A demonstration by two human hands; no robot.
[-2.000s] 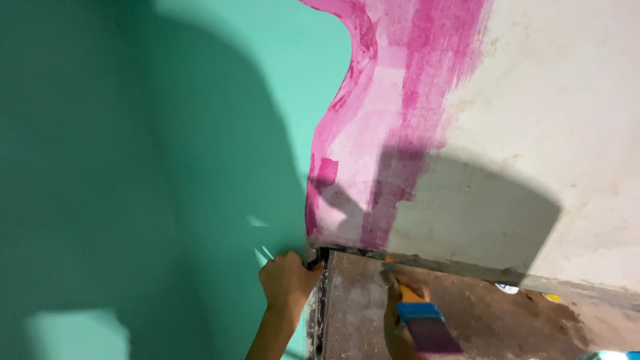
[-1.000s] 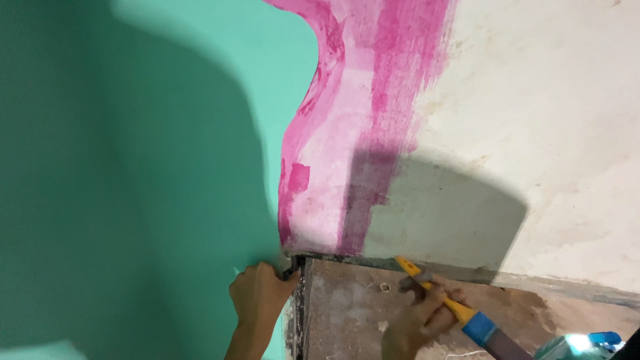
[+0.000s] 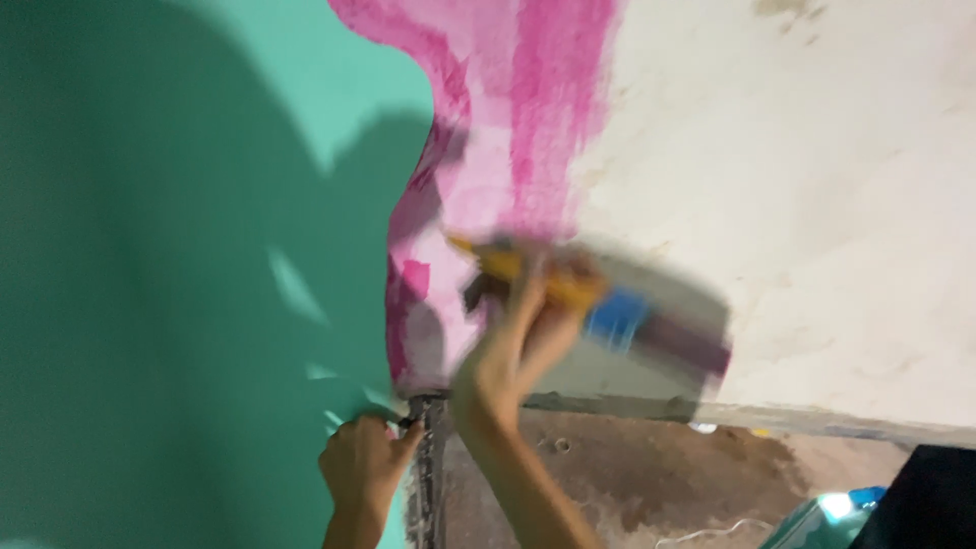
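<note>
A paintbrush with a yellow handle, a blue ferrule wrap and dark, pink-tipped bristles [image 3: 675, 343] is gripped in my right hand [image 3: 526, 335], blurred, in front of the painted wall. Its bristles point right, over the pale wall [image 3: 801, 191]. Pink paint [image 3: 488, 152] runs down the wall between the pale part and the green surface [image 3: 343, 99]. Low in the view, my left hand [image 3: 366, 457] is at the green surface's lower edge, its thumb and fingertips against a small dark thing by the corner; what that is cannot be told.
Below the wall's bottom edge lies a stained brown floor [image 3: 640, 465]. A dark, paint-marked strip [image 3: 427, 473] runs along its left side. At the lower right are a black object [image 3: 926, 503], a teal object with a bright light [image 3: 808, 522] and a thin white cord [image 3: 717, 530].
My right hand has risen with the brush from near the floor to in front of the wall. My left hand stays near the corner.
</note>
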